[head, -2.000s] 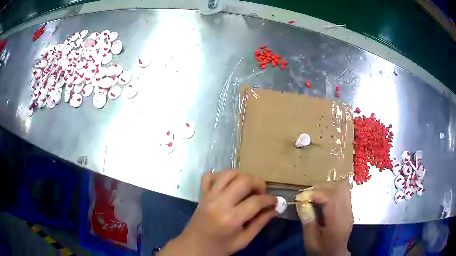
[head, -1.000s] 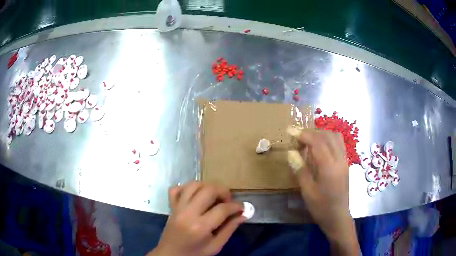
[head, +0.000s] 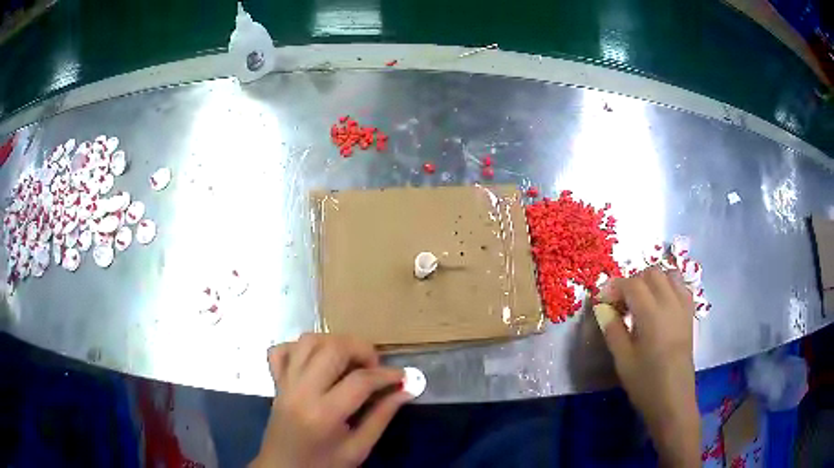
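Note:
My left hand (head: 331, 395) holds a white disc (head: 414, 382) by its edge, with red showing at the fingertips, just in front of the cardboard pad (head: 384, 302). A white cap (head: 425, 265) stands on the pad. My right hand (head: 651, 334), with pale yellow finger cots, is at the right edge of the red-piece heap (head: 569, 242), its fingertips close together. Whether it holds a red piece or the stick cannot be told. The hand partly hides a small pile of white discs (head: 692, 271).
A large pile of white discs (head: 69, 206) lies far left, with a few nearer the pad. A small red cluster (head: 357, 135) lies behind the pad. A squeeze bottle (head: 251, 47) stands at the table's back edge, by the green conveyor belt (head: 549, 27). Cardboard shows at the far right.
The view has shifted right. My right hand has moved from below the pad, over the cap, to the red heap. My left hand still holds the disc.

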